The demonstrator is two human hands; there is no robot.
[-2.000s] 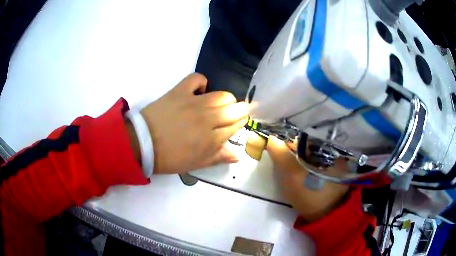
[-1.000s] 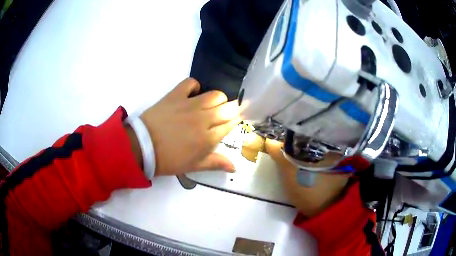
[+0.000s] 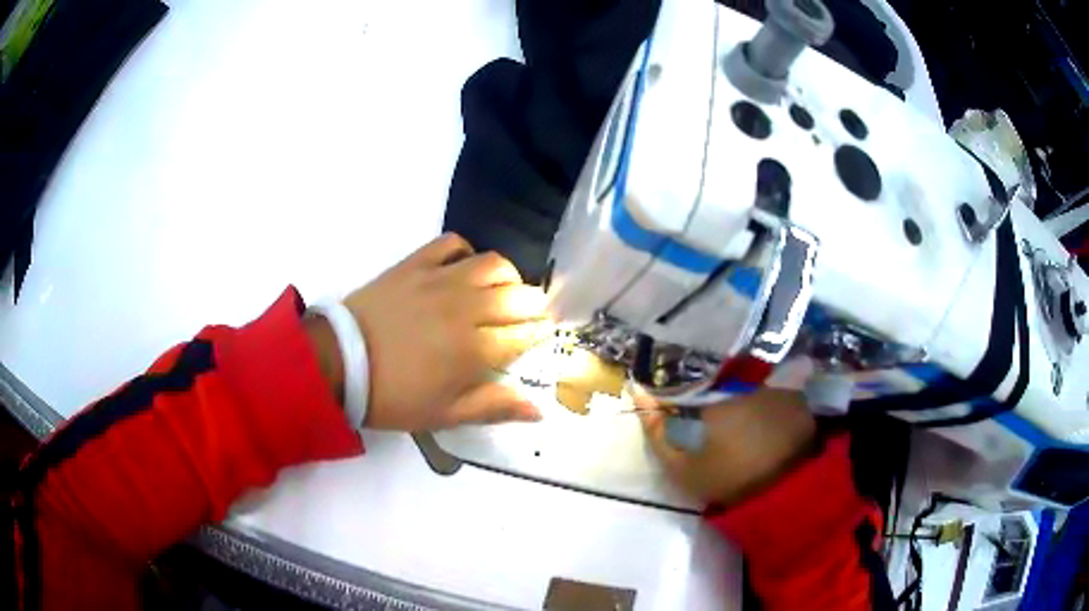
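Observation:
Black cloth (image 3: pixel 492 167) lies behind my left hand and runs back beside the white machine head (image 3: pixel 705 179). My left hand (image 3: pixel 436 340) lies palm down at the cloth's near edge, thumb apart from the fingers; its fingertips reach the glare by the metal presser foot area (image 3: pixel 609 340). My right hand (image 3: pixel 740 442) is below the head's front, partly hidden by the metal loop and grey tab; its fingertips point at the needle area, and what they hold cannot be told. A tan patch (image 3: pixel 576 384) shows on the pale plate between my hands.
The white table (image 3: pixel 239 155) has a ruler strip (image 3: pixel 281 567) along its curved front edge. A small brownish metal plate (image 3: pixel 591 596) lies near that edge. Dark cloth (image 3: pixel 72 107) lies at the far left. Cables and equipment stand right of the machine.
The view has shifted, so the machine head appears further left and more of its right side shows. The left thumb and fingers stay spread; my right hand remains beneath the head's front.

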